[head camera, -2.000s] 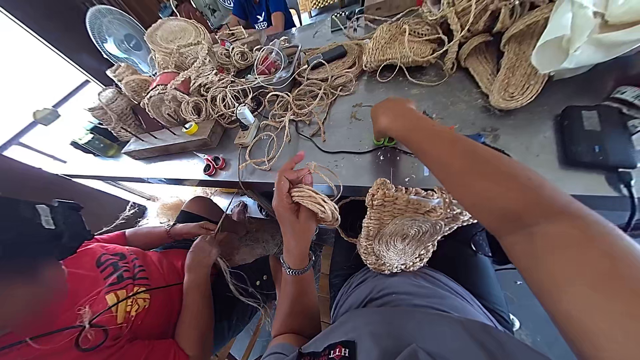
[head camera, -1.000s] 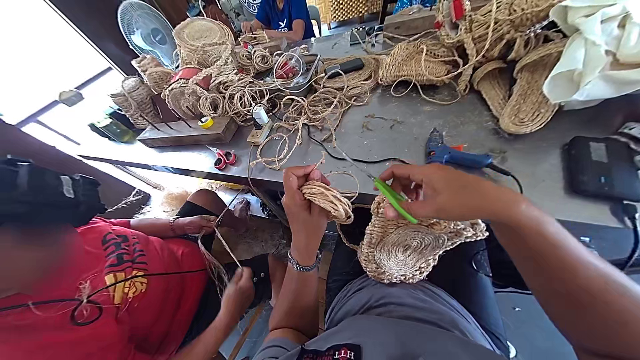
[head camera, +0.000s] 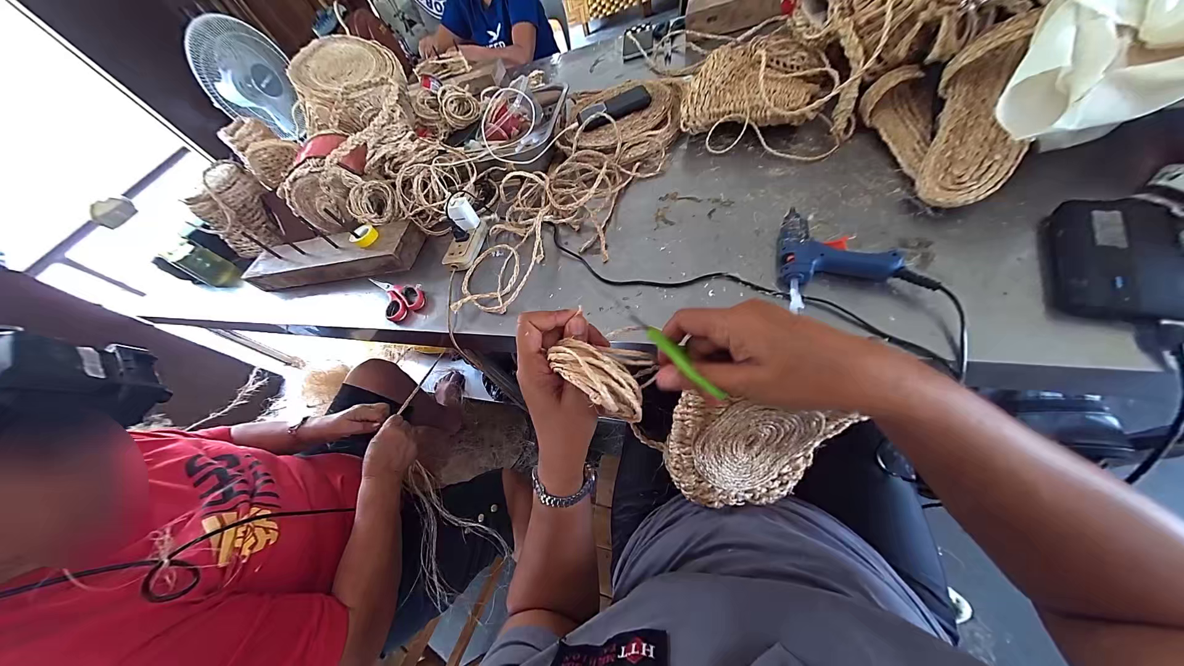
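Note:
My left hand (head camera: 555, 370) grips a coiled bundle of braided natural-fibre cord (head camera: 599, 377), the cord's end near the fingertips. Just right of it, my right hand (head camera: 726, 356) holds green-handled scissors (head camera: 683, 363), their blades directed left toward the bundle; whether the blades touch the cord cannot be told. A woven fibre piece with a spiral-coiled face (head camera: 745, 453) rests on my lap below the right hand. Cord runs from the bundle down to this piece. Beyond my right hand, a blue hot glue gun (head camera: 837, 260) lies on the metal-topped table (head camera: 684, 222).
Red-handled scissors (head camera: 404, 302), a wooden block with spikes (head camera: 338, 261), a power outlet (head camera: 465, 242) and loose cord (head camera: 564, 190) are on the left side. Woven soles (head camera: 980, 120) and a black device (head camera: 1101, 259) lie right. A co-worker in red (head camera: 250, 546) sits close at left, handling fibre.
My right hand has come back from the table with the green scissors, toward the bundle in my left hand. The glue gun, hidden by my arm at first, now shows.

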